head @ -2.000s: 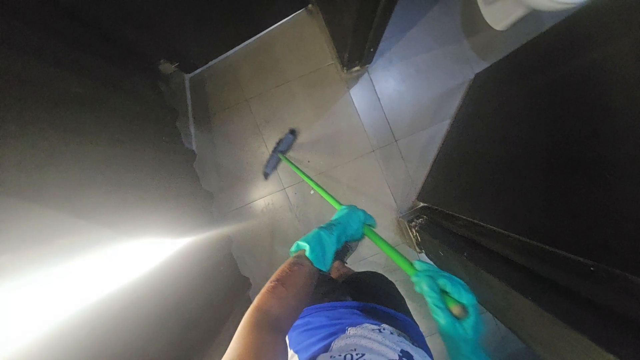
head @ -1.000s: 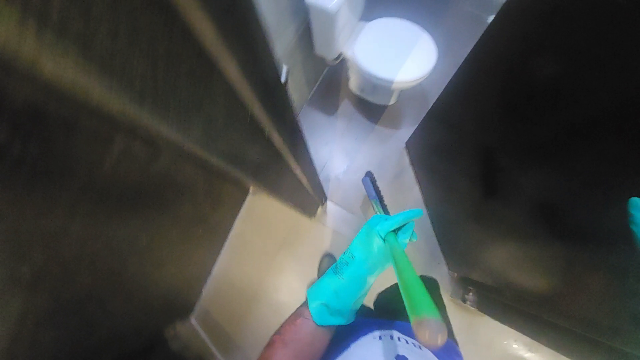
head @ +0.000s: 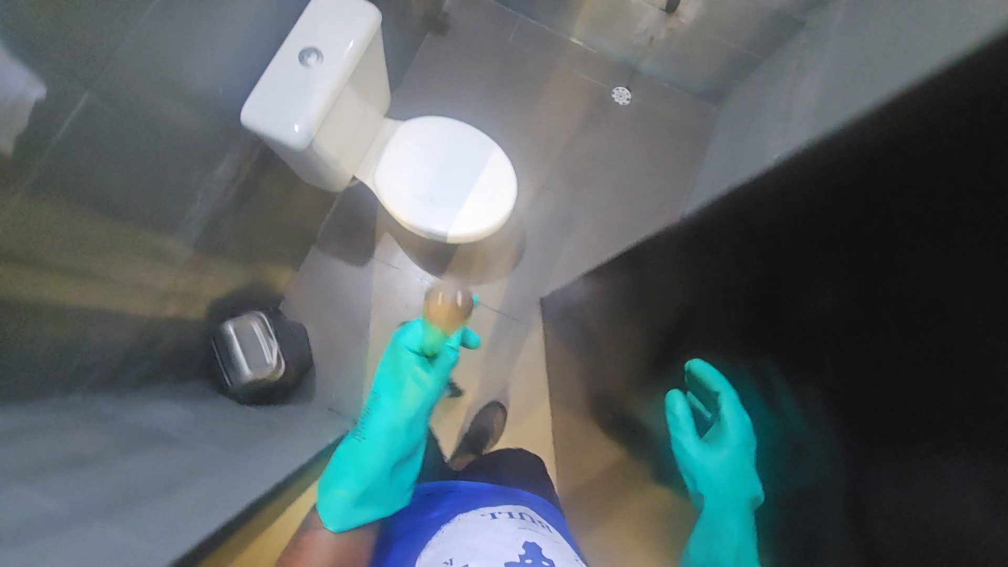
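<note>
My left hand (head: 417,370), in a long turquoise rubber glove, is closed around the top of a green broom handle (head: 435,335) with a rounded brownish end cap (head: 449,303). The handle points up toward the camera, so most of its length is hidden behind the glove. A small dark bit by my shoe may be part of the brush head; I cannot tell. My right hand (head: 713,429), gloved alike, is raised at the right with its fingers apart and curved, holding nothing, beside a dark panel.
Ahead stands a white toilet with its lid (head: 447,177) down and its cistern (head: 315,71) at the left. A small bin (head: 250,350) sits by the left wall. A round floor drain (head: 621,96) lies farther back. A large dark partition (head: 866,315) borders the right.
The view has moved into the toilet cubicle. Two seconds ago both hands held the broom, its head out on the floor; now only my left hand has it, with the handle upright.
</note>
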